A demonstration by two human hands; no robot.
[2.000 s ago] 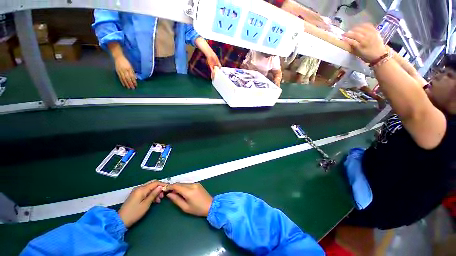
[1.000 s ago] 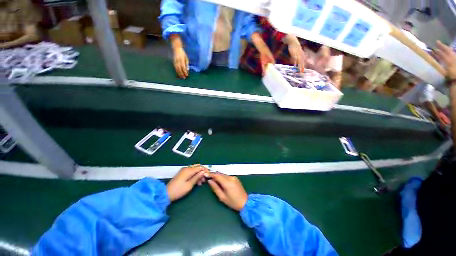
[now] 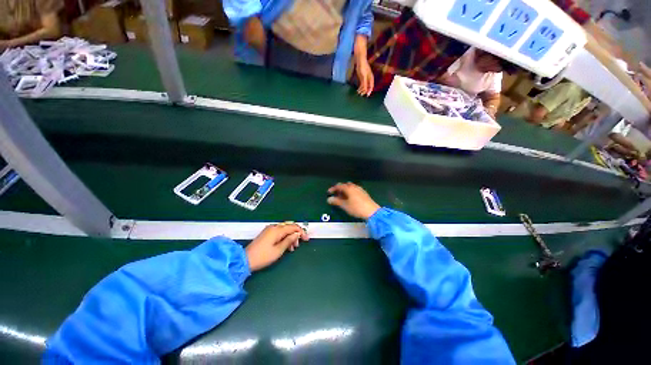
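Two white device housings with blue and dark parts, one on the left (image 3: 200,184) and one beside it (image 3: 251,189), lie on the green belt (image 3: 300,153). My left hand (image 3: 275,242) rests at the pale guide rail (image 3: 193,230), fingers curled with fingertips together; whether it pinches a small part cannot be told. My right hand (image 3: 352,200) is over the belt, fingers bent and apart at the tips, with nothing visible in it. A tiny white component (image 3: 325,217) lies between my hands, just beyond the rail.
Another housing (image 3: 492,202) lies farther right. A chain-like item (image 3: 537,239) crosses the rail at right. A white box of parts (image 3: 442,125) stands at the far rail. White shells (image 3: 61,63) are heaped far left. A socket panel (image 3: 503,30) hangs overhead. People sit opposite and at right.
My right hand has left my left hand and moved forward over the belt. The opposite worker's hand has left the box. The camera view has shifted.
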